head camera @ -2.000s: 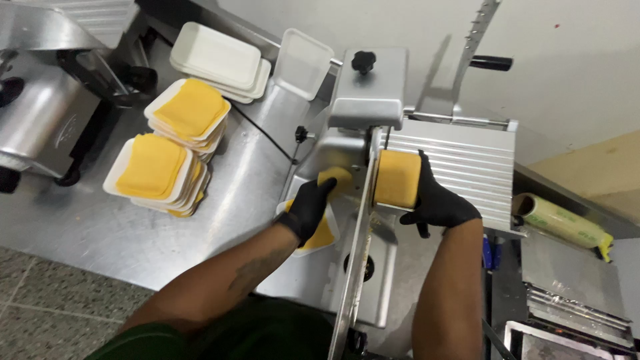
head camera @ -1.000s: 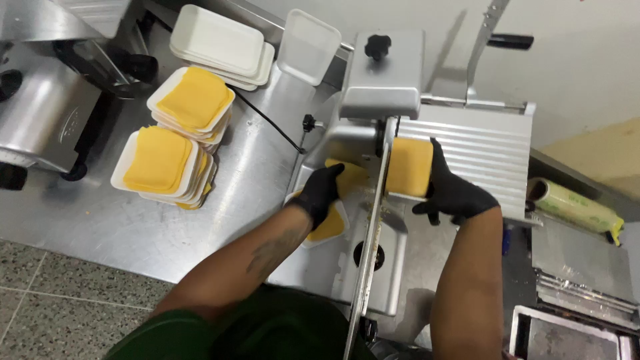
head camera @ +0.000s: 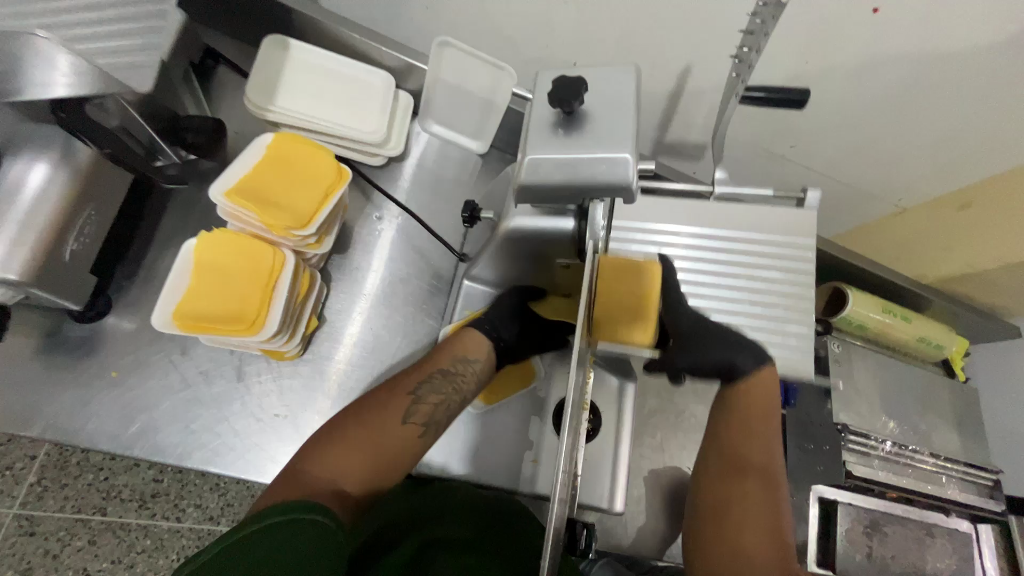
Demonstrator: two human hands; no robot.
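A block of yellow cheese (head camera: pixel 628 300) stands on the carriage side of a metal meat slicer (head camera: pixel 578 132), its left face against the slicer's upright plate. My right hand (head camera: pixel 704 340), in a black glove, presses on the block's right side. On the other side of the plate my left hand (head camera: pixel 524 324), also black-gloved, has a thin yellow cheese slice (head camera: pixel 558 306) at its fingers; whether they grip it cannot be told. Below that hand a white foam tray with cheese slices (head camera: pixel 510 384) lies partly hidden by my forearm.
Two stacks of foam trays with cheese slices, a rear one (head camera: pixel 288 184) and a front one (head camera: pixel 228 284), stand at left. Behind them are empty white trays (head camera: pixel 324 88). Another slicer (head camera: pixel 56 192) is at far left, a film roll (head camera: pixel 892 320) and wrapping machine (head camera: pixel 912 392) at right.
The cheese block and my right hand have shifted a little toward me along the plate since one second ago. My left hand stays beside the plate. The view has moved slightly.
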